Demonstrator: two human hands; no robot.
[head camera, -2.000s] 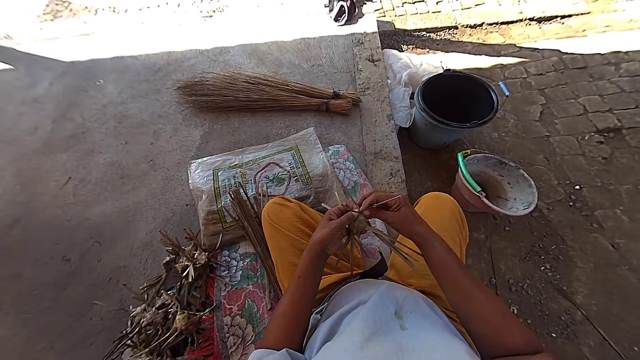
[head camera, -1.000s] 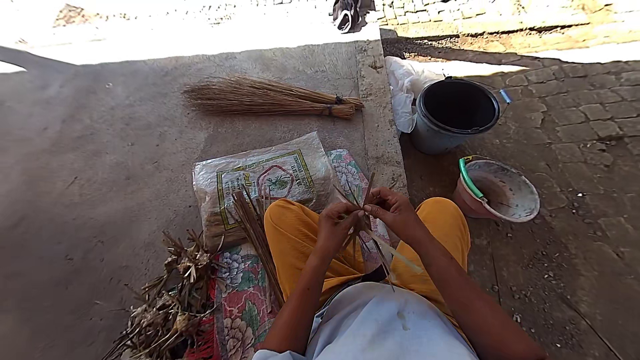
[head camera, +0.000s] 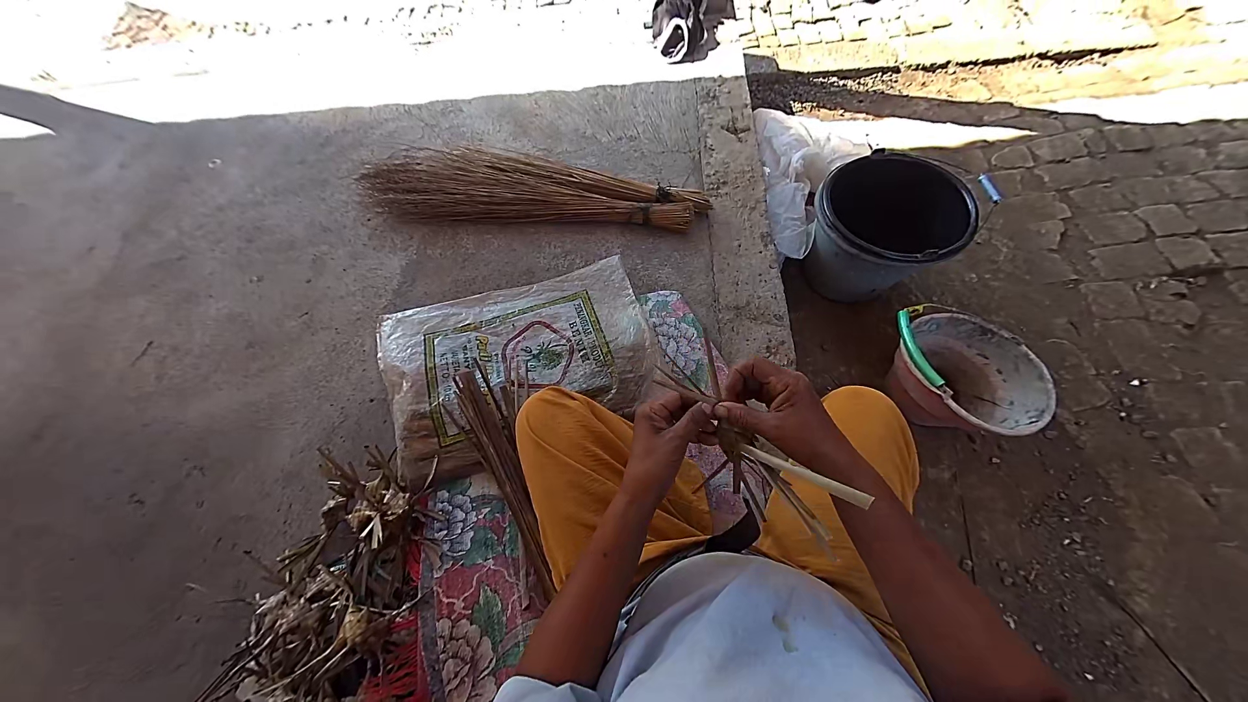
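Above my lap, my left hand (head camera: 668, 434) and my right hand (head camera: 775, 405) pinch dry plant strips (head camera: 731, 444) that cross each other between the fingertips. Strip ends stick out above and below the hands, and one pale flat strip (head camera: 809, 475) slants down to the right over my right forearm. How the strips are joined is hidden by the fingers. Long brown strips (head camera: 497, 468) lean in a bundle beside my left knee. A heap of dry knotted strips (head camera: 341, 585) lies at the lower left.
A printed plastic sack (head camera: 517, 336) lies ahead on a floral cloth (head camera: 463, 624). Beyond it are bundled thin stick brooms (head camera: 526, 190) on the concrete. At the right stand a dark bucket (head camera: 858, 249), a pinkish bucket with a green handle grip (head camera: 936, 380) and a white plastic bag (head camera: 795, 166).
Both hands stay close together over my lap, with small finger shifts. The strips between them have changed angle, and the pale strip now points down to the right.
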